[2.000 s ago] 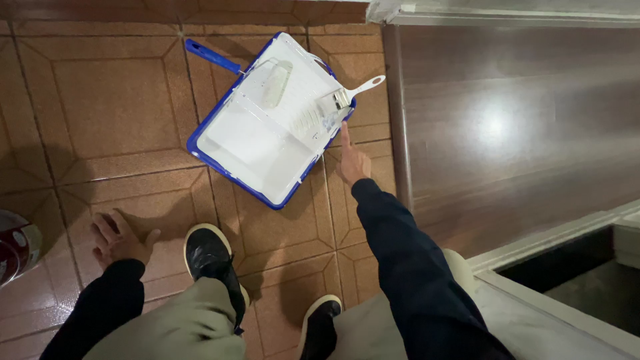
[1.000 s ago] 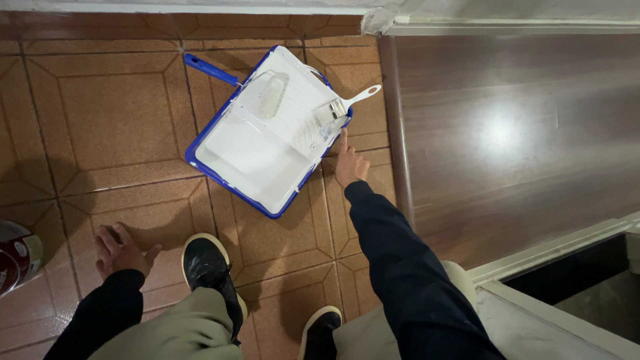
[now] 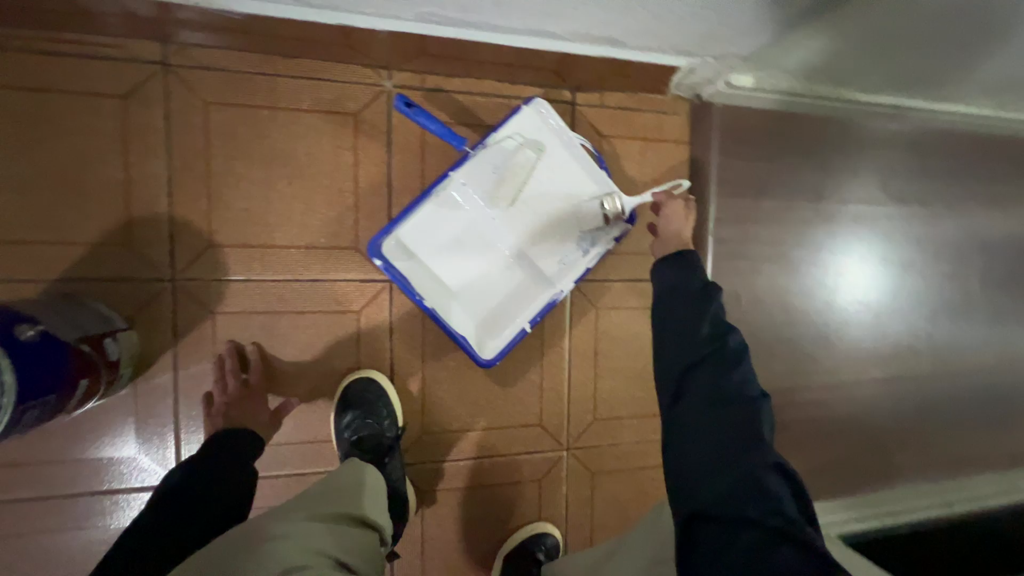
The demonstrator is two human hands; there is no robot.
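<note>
A blue paint tray [image 3: 436, 308] coated in white paint lies at an angle on the tiled floor. On its upper part rests a paint roller with a white cover [image 3: 518, 172] and a blue handle [image 3: 430, 122] that sticks out past the left edge. A flat paintbrush [image 3: 614, 206] lies over the right edge, its bristles in the tray and its white handle outside. My right hand [image 3: 674, 220] has its fingers on that white handle. Low on the left, my left hand [image 3: 240, 396] holds nothing, its fingers spread above the tiles.
A metal paint can [image 3: 60, 360] stands at the far left. My dark shoes [image 3: 368, 416] are below the tray. A brown glossy surface [image 3: 864, 320] fills the right side, and a white baseboard [image 3: 480, 36] runs along the top.
My right hand has moved from the tray's right edge to the brush handle and taken hold of it. More of the paint can shows at the left.
</note>
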